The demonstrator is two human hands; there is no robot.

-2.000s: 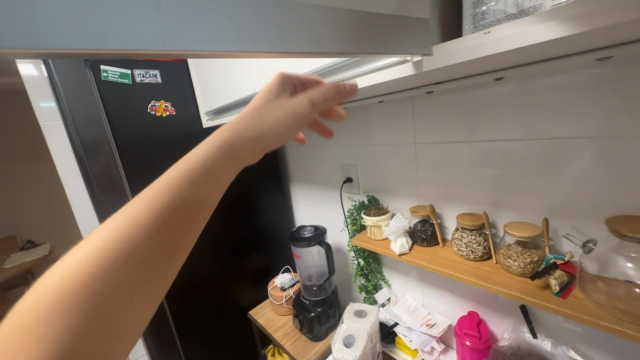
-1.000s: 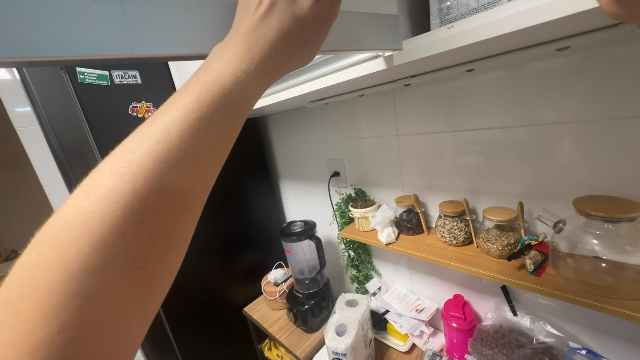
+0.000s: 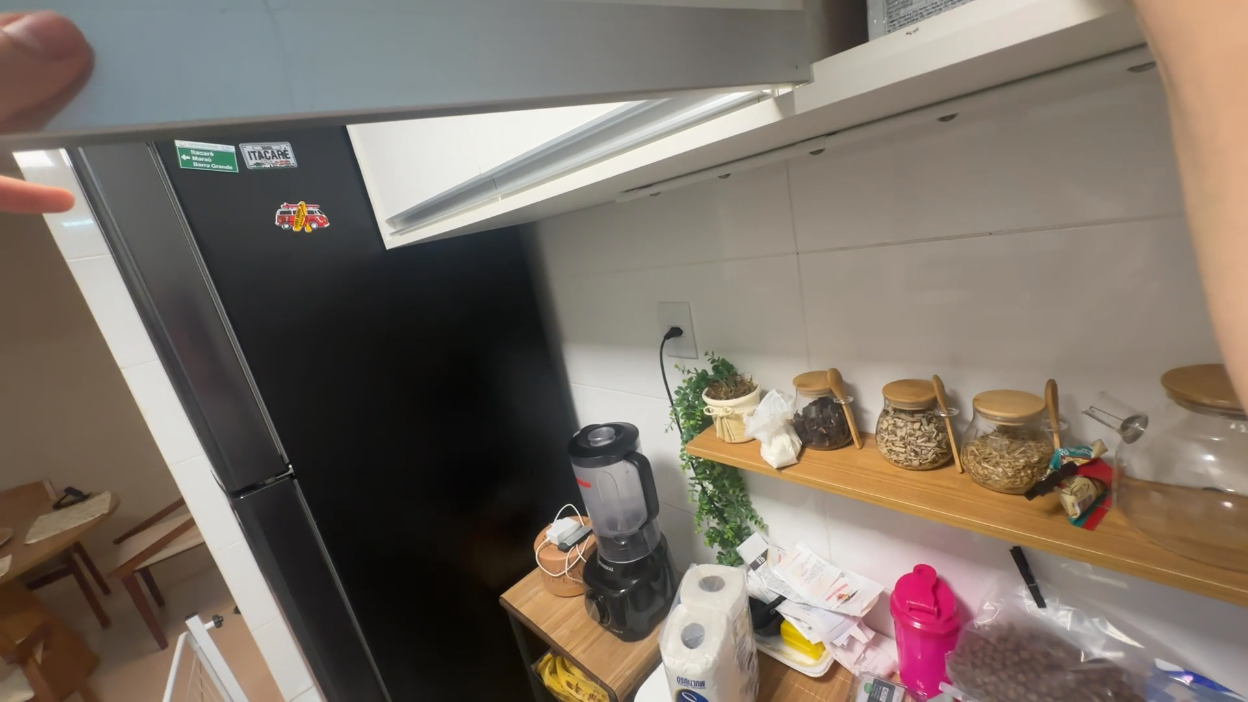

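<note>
At the left edge, my left hand [image 3: 39,73] is only partly in view. Its thumb overlaps the face of a pale grey cabinet door panel [image 3: 439,63], and one finger shows below the panel's lower edge; whether it grips the panel cannot be told. My right forearm rises along the right edge, with the hand out of the frame above, so what it touches is hidden. Near that arm, part of a printed package [image 3: 912,12] sits in the white overhead cabinet [image 3: 975,58].
A wooden shelf [image 3: 877,487] holds lidded glass jars [image 3: 914,429], a potted plant [image 3: 731,405] and a large glass container [image 3: 1185,478]. Below stand a blender [image 3: 624,526], paper towel rolls [image 3: 707,634] and a pink shaker bottle [image 3: 924,624]. A black refrigerator [image 3: 390,409] is at left.
My left hand has moved from the top middle to the left edge. My right forearm has come into view at the right, where only a small bit of skin showed one second ago.
</note>
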